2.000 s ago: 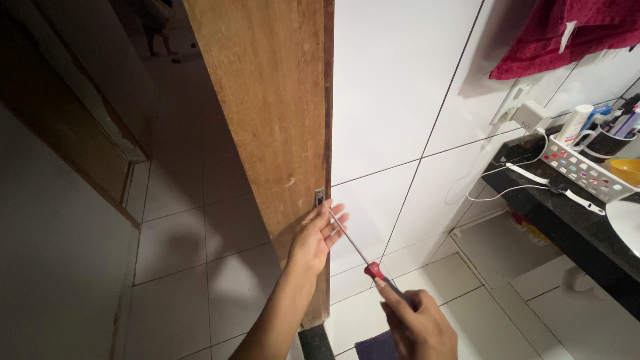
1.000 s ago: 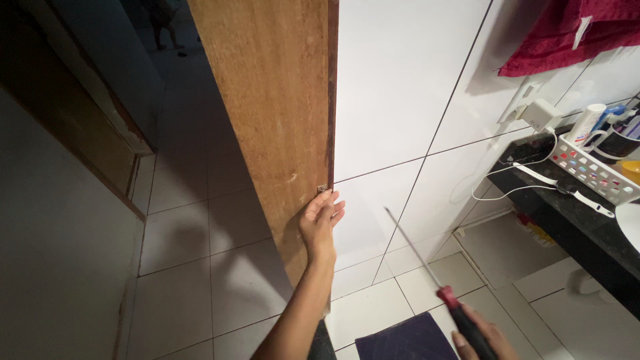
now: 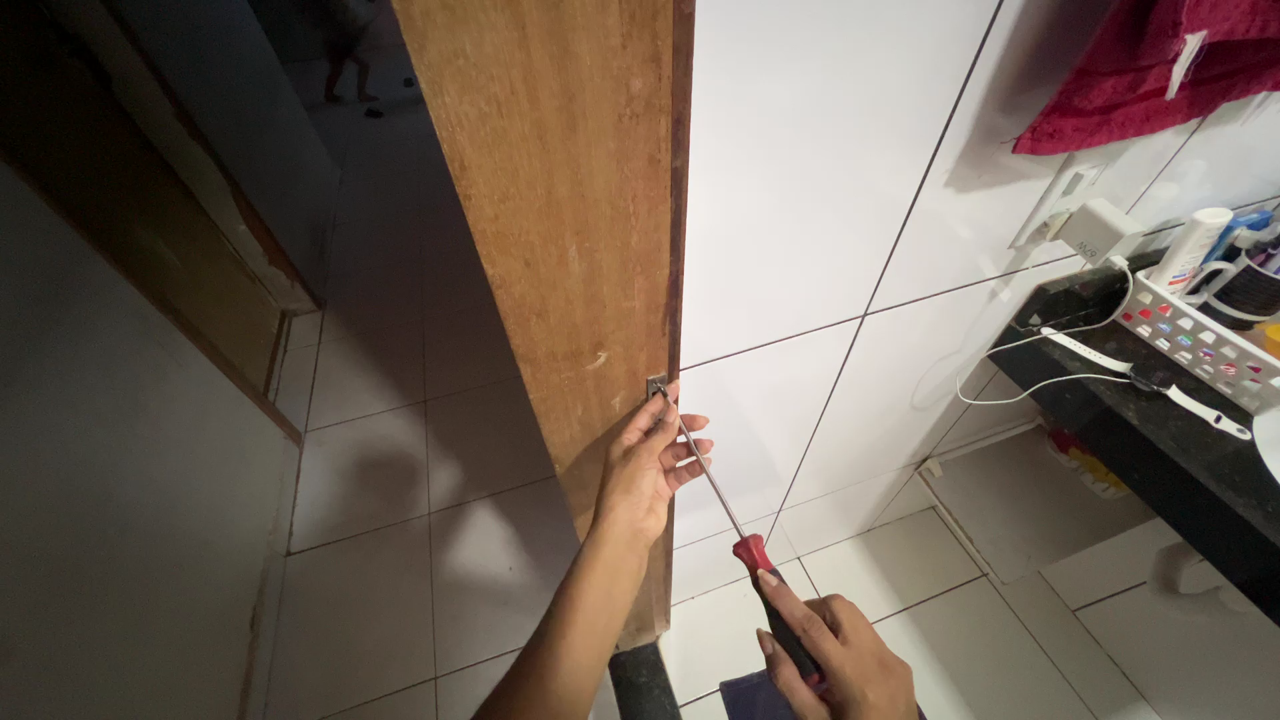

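My right hand [image 3: 835, 645] holds a screwdriver [image 3: 760, 570] by its red and black handle, with the long metal shaft slanting up and left. The shaft's tip is at a small metal strike plate [image 3: 656, 386] set in the wooden door frame [image 3: 570, 200]. My left hand [image 3: 650, 455] is at the lower edge of the plate, its thumb and index finger around the tip and the other fingers spread. Whether those fingers pinch the tip or a screw is hidden. The plate's lower part is covered by the fingers.
At right, a dark stone counter [image 3: 1200, 450] bears a white perforated basket [image 3: 1190, 340] and a white-strapped watch [image 3: 1190, 400]. A charger [image 3: 1100, 232] with a cable is in the wall outlet below a red towel [image 3: 1120, 90]. A person's legs [image 3: 348, 75] show in the dark hallway.
The screwdriver, lowered away from the frame one second ago, has moved up and left with my right hand, and its tip is back at the plate. My left hand has stayed by the plate.
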